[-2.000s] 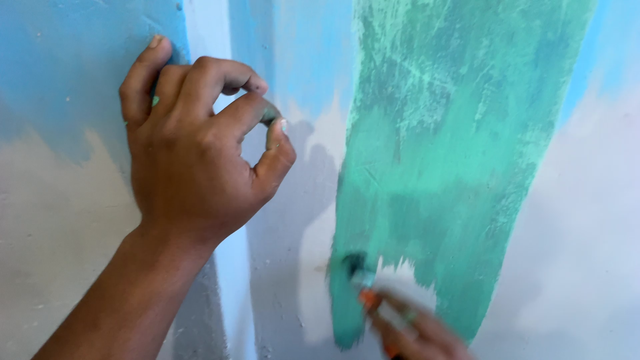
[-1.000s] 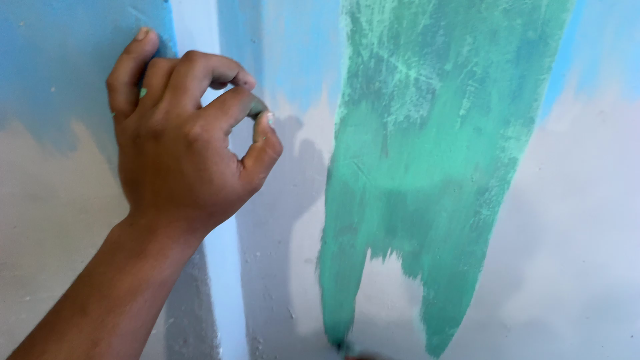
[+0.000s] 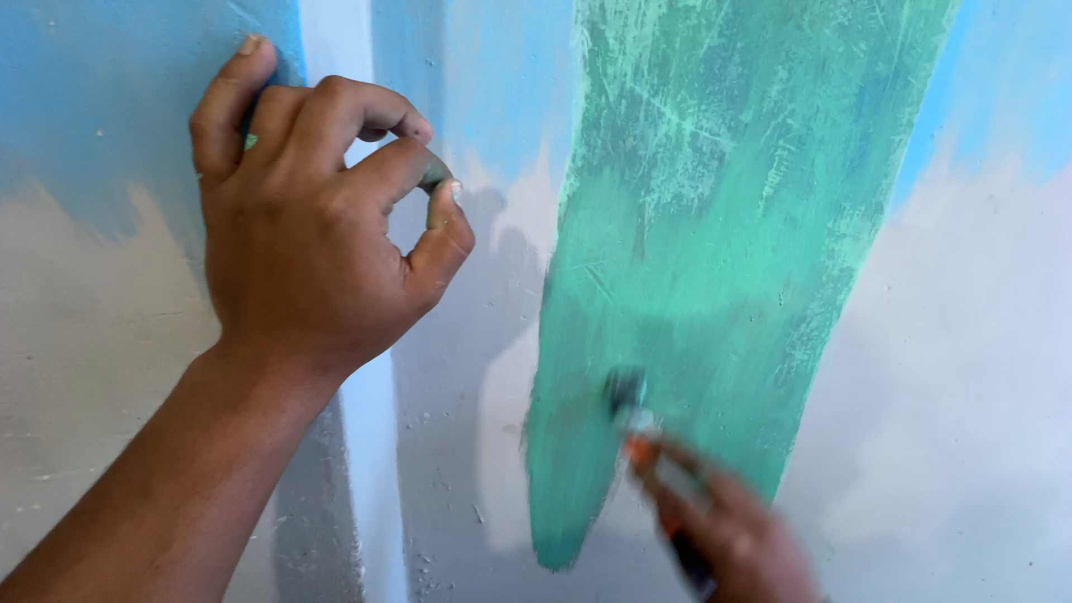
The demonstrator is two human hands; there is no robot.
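My left hand (image 3: pixel 293 209) is raised at the left against the wall, its thumb and index finger meeting in a ring; no object shows in it. Green paint marks the fingers. At the lower right, my right hand (image 3: pixel 737 536), blurred, grips a paintbrush (image 3: pixel 641 427) with an orange and black handle. The brush's dark bristles lie over a broad green painted band (image 3: pixel 670 293) that runs down the wall. One narrow green tongue reaches down at the band's left side.
The wall (image 3: pixel 938 377) around the band is blue above and greyish white below, with uneven brushed borders. A pale vertical strip (image 3: pixel 373 469) runs behind my left wrist. A shadow of my left hand falls between strip and band.
From near the bottom edge one second ago, my right hand and the brush have moved up and to the right. The green now covers more of the pale gap between the two tongues. My left hand keeps its pose.
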